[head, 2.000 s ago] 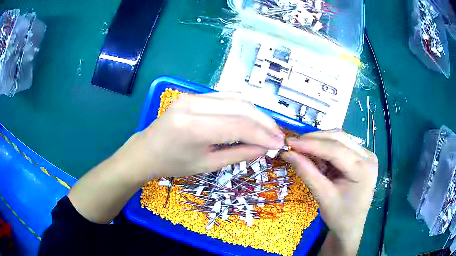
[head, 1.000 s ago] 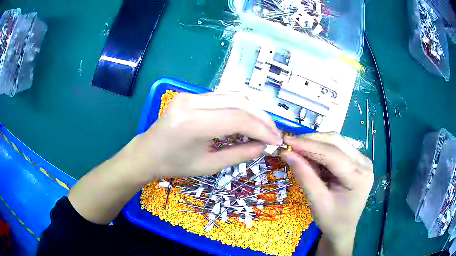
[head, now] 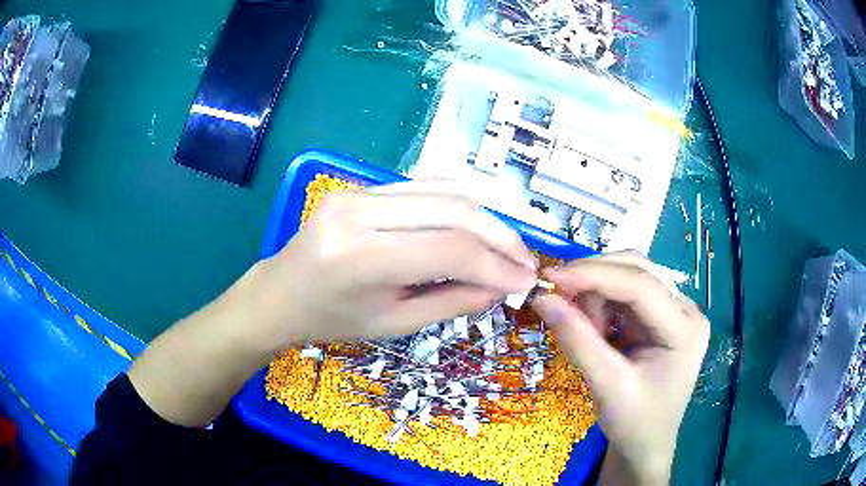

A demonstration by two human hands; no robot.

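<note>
My left hand (head: 408, 252) and my right hand (head: 631, 342) meet above the right part of the blue tray (head: 302, 163). My left thumb and forefinger pinch a wire lead with a white end (head: 517, 298). My right thumb and forefinger close on a tiny orange-yellow part (head: 545, 285) at the lead's tip. The fingers hide most of both. Below my hands, a heap of wire leads (head: 432, 375) with white ends lies on loose orange-yellow small parts (head: 513, 446) in the tray.
Beyond the tray is a white fixture (head: 579, 171), with a clear box of leads (head: 655, 47) behind it. A glossy black rectangle (head: 242, 95) lies upper left. Clear boxes (head: 831, 351) stand at both sides. Slim metal sticks (head: 699, 242) and a black cable (head: 736, 266) lie right.
Both hands stay together at nearly the same spot, with small finger shifts around the lead tip. The orange-yellow part showed more between the fingertips one second ago.
</note>
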